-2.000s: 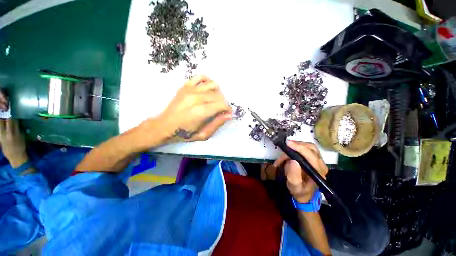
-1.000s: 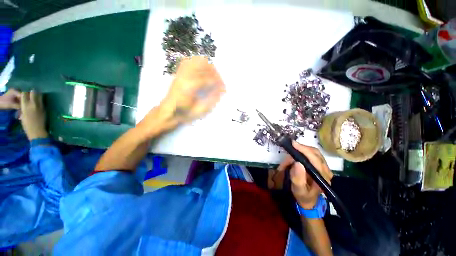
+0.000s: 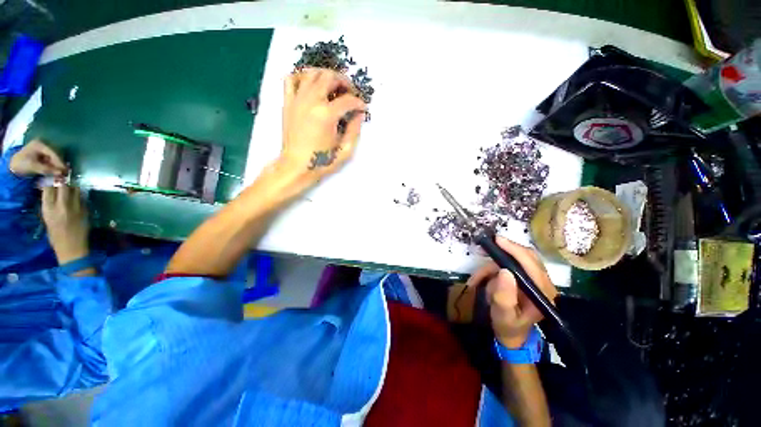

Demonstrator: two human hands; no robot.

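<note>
My left hand [image 3: 321, 117] is over the lower part of the dark green-black component pile [image 3: 324, 55] on the white sheet [image 3: 434, 92]. Its fingers are bent down at the bits, and whether it pinches one is hidden. My right hand [image 3: 511, 288] holds the black soldering iron [image 3: 519, 275], its silver tip pointing up and left. A small silvery cluster [image 3: 409, 197] lies left of the tip. Dark glinting bits [image 3: 451, 228] lie under the iron's shaft, and a bigger purple-silver pile [image 3: 513, 175] lies right of it.
A round tan container [image 3: 616, 227] with whitish bits sits right of the piles. Behind it is a black fan box [image 3: 601, 129]. A yellow sponge [image 3: 724, 275] is far right. A solder spool [image 3: 163, 164] stands on the green mat [image 3: 209, 92]. Another person's hands [image 3: 62, 196] are at far left.
My left hand has moved up and left from beside the silvery cluster to the dark green-black pile. My right hand still holds the iron near the same spot. The view has shifted slightly.
</note>
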